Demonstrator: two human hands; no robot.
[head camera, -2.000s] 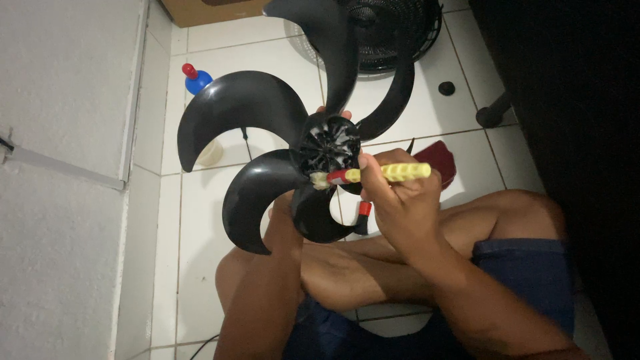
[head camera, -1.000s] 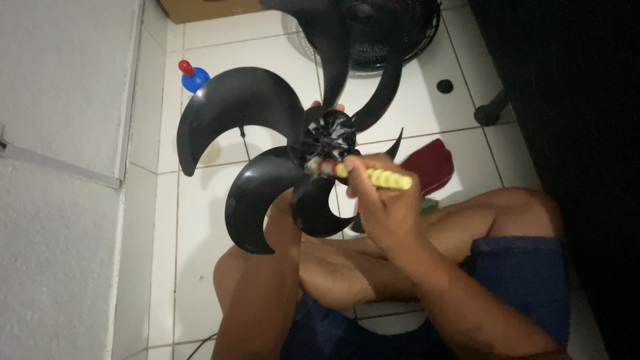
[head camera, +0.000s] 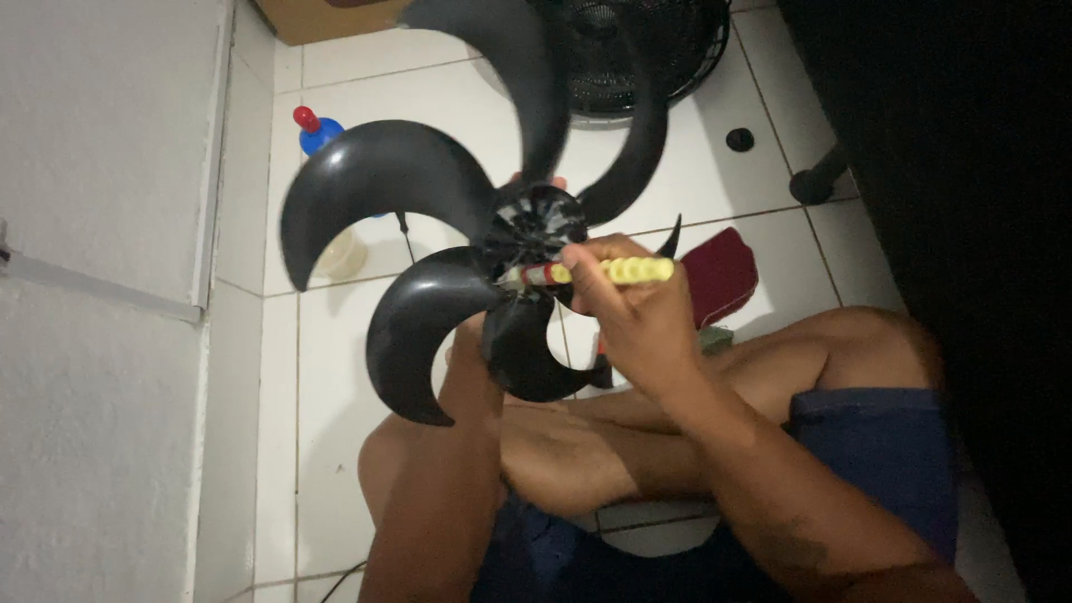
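A black plastic fan blade assembly (head camera: 431, 167) with several curved blades is held up above my lap. My left hand (head camera: 559, 181) supports it from behind; only fingertips show above the hub, and the rest is hidden by the blades. In my right hand (head camera: 636, 314) is a paintbrush (head camera: 615, 270) with a yellow handle and a red band. Its pale bristles touch the lower left part of the hub, which has whitish streaks, perhaps foam.
On the tiled floor stand a blue bottle with a red cap (head camera: 320, 134) and a pale round container (head camera: 343, 254). A black fan grille (head camera: 712, 63) lies at the top, a small black cap (head camera: 740, 139) below it. A dark red cloth (head camera: 724, 276) is near my knee, a cardboard box (head camera: 322, 23) at the wall.
My right hand has moved slightly with the brush, whose handle now lies nearly level after tilting down to the right one second ago. The bristles stay around the hub's lower left.
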